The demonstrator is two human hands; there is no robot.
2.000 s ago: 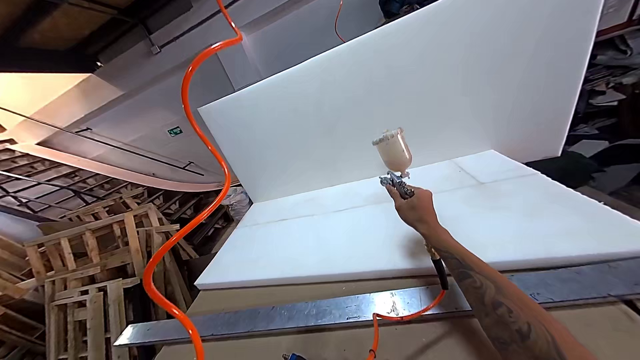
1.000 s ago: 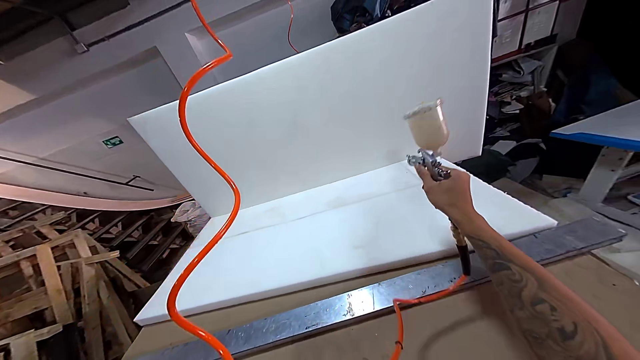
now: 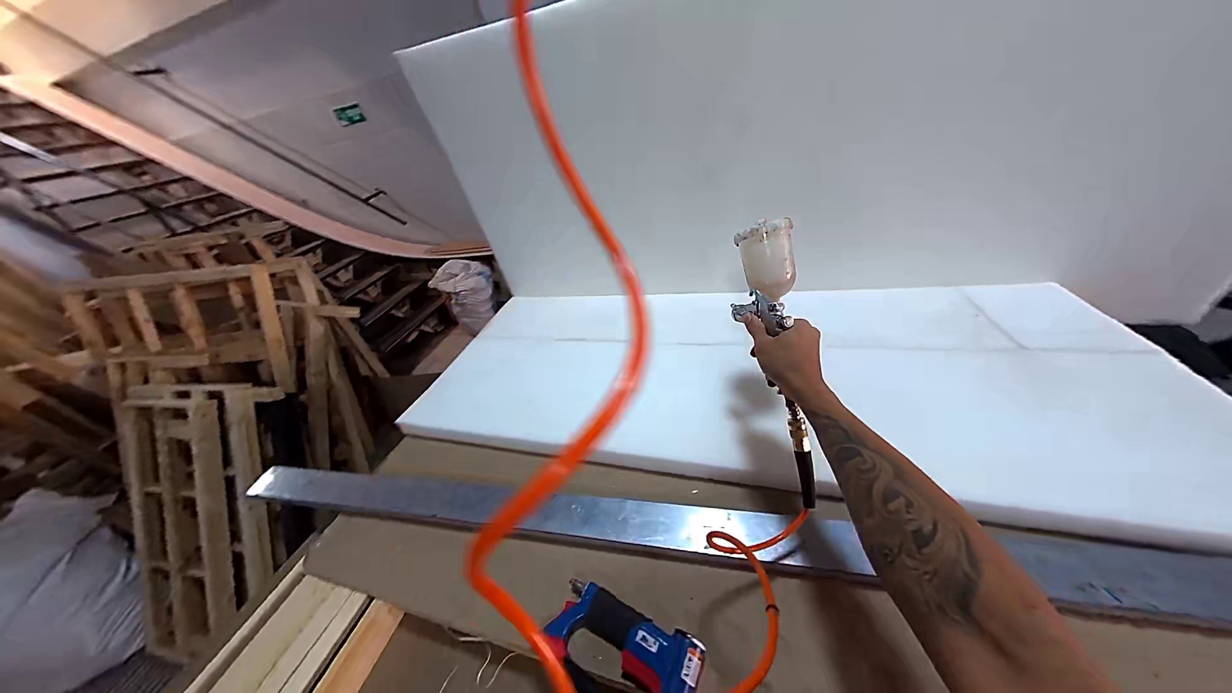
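Observation:
My right hand (image 3: 791,354) is closed round the handle of a gravity-feed spray gun (image 3: 765,310), held above a white foam slab (image 3: 597,385) that lies flat. A translucent cup (image 3: 768,262) with pale contents stands on top of the gun. An orange air hose (image 3: 758,568) joins the gun's handle from below. Behind, a second white foam slab (image 3: 731,144) stands upright along the flat one. My left hand is out of the frame.
A long metal straightedge (image 3: 433,500) lies along the table (image 3: 423,558). Near the front edge rests a blue and red power tool (image 3: 626,635). A coiled orange hose (image 3: 630,366) hangs across the view. Wooden frames (image 3: 202,433) and a white sack (image 3: 67,587) are at the left.
The view has swung left and down since one second ago, bringing the blue and red tool into fuller sight. My right hand keeps its grip on the spray gun.

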